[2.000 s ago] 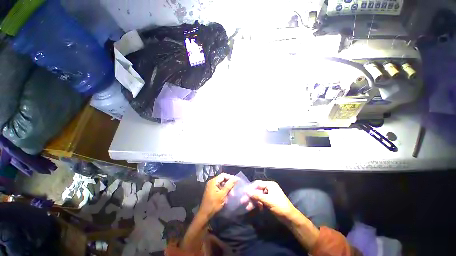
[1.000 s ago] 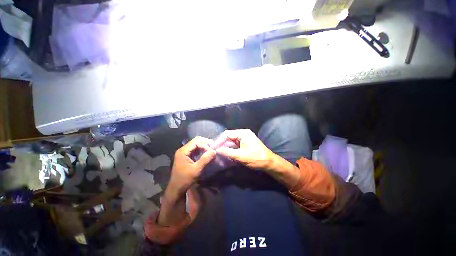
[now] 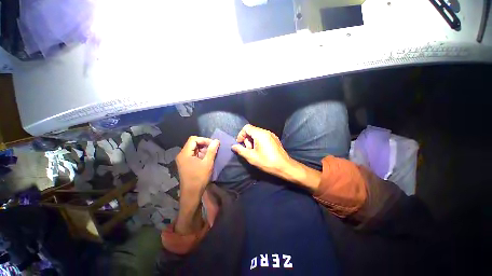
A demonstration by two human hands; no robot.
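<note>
A small lilac fabric piece (image 3: 224, 153) is spread between my hands over my lap, below the table edge. My left hand (image 3: 197, 160) pinches its left edge between thumb and fingertips. My right hand (image 3: 262, 150) pinches its upper right edge with thumb and finger. The piece hangs down between the hands, with a corner pointing up. A stack of lilac cut pieces (image 3: 53, 26) lies on the table at the upper left.
The white table (image 3: 178, 81) crosses the top, washed out by glare. A black slotted lever (image 3: 446, 13) and a thin dark rod (image 3: 483, 21) lie at its right. A white bag with lilac pieces (image 3: 402, 161) stands right of my lap. White scraps (image 3: 156, 172) litter the floor.
The view has tilted down towards my lap. My hands were close together over the bunched lilac piece; now they are farther apart and the piece is opened flat between them.
</note>
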